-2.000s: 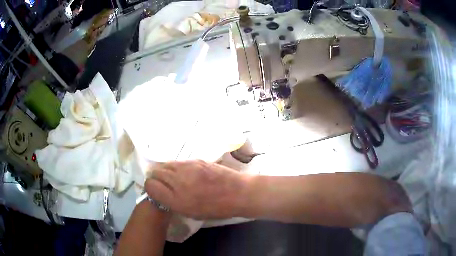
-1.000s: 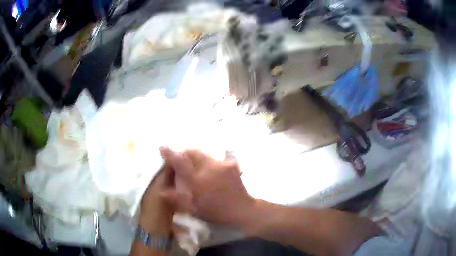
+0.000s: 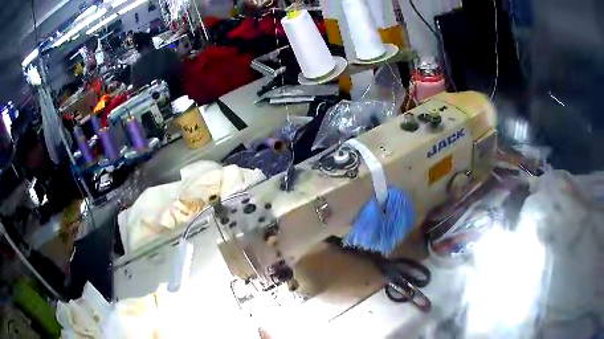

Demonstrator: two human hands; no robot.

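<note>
The beige sewing machine [image 3: 410, 155] with blue JACK lettering stands across the middle. Its needle area [image 3: 281, 273] is at the lower centre, beside strong lamp glare. Cream-white cloth [image 3: 86, 314] lies at the lower left, partly washed out and cut off by the bottom edge. More cream cloth [image 3: 179, 198] is heaped behind the machine. Black-handled scissors [image 3: 405, 281] lie right of the needle. My hands are out of the picture, apart from a small skin-toned spot at the bottom edge that may be a fingertip; I cannot tell whose or which.
A blue tassel [image 3: 384, 222] hangs from the machine arm. A tool tray [image 3: 457, 242] and glaring clear plastic [image 3: 506, 278] are at the right. White thread cones [image 3: 308, 46], a paper cup [image 3: 192, 124], purple cones [image 3: 108, 142] and red cloth [image 3: 215, 73] are behind.
The view has swung up and right, so the machine sits lower and the workshop behind shows. Both hands, earlier together over the cloth, have dropped out of the picture.
</note>
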